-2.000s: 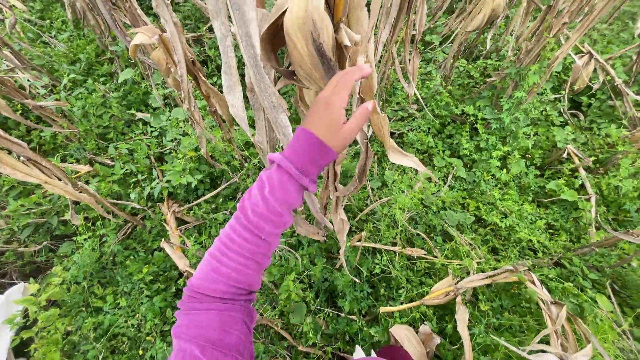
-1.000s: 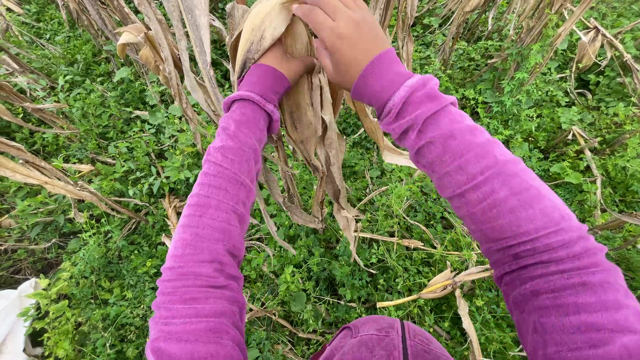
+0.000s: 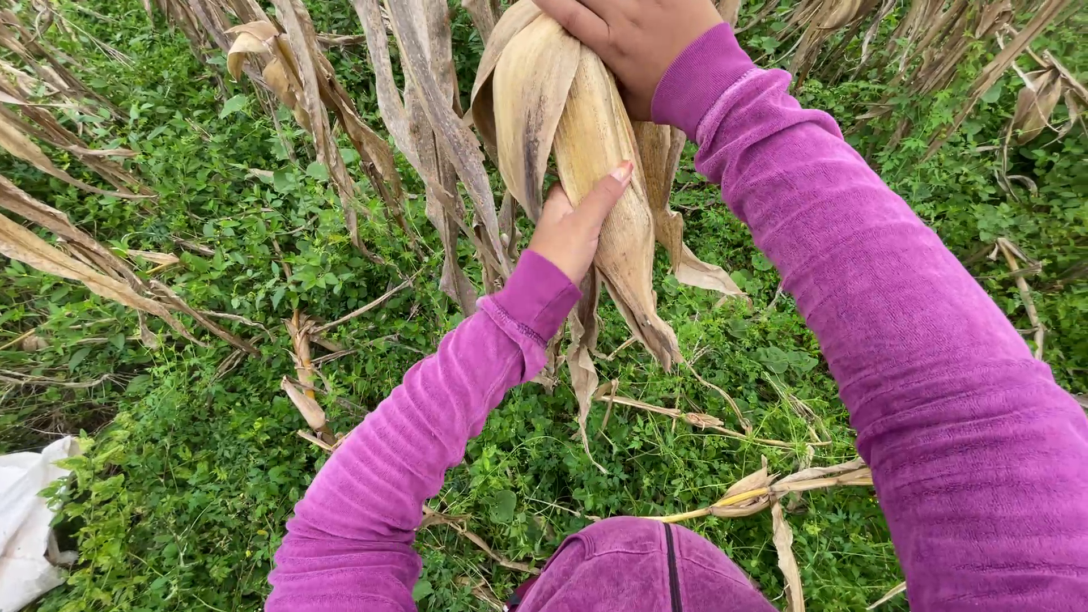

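Observation:
A dry ear of corn in its tan husk (image 3: 608, 170) hangs tip down from a withered stalk at the top middle. My left hand (image 3: 578, 223) is closed around the husk's middle, with the thumb lying across its front. Higher up, my right hand (image 3: 642, 38) grips near the base of the ear; its fingertips are partly out of view or hidden behind the husk. A loose, curved husk leaf (image 3: 529, 106) folds over on the ear's left side. Long dry leaves (image 3: 433, 127) hang just left of the ear.
More dry corn stalks (image 3: 314, 93) stand at the left and upper right. Low green weeds (image 3: 229, 459) cover the ground. A fallen stalk (image 3: 748, 497) lies at the lower right, near my purple top (image 3: 629, 569). Part of a white sack (image 3: 30, 518) shows at the lower left edge.
Two seconds ago only one hand showed, its fingers apart beside the ear. Both hands then came onto the husk. Since then my left hand has moved down along it, and more of the ear shows.

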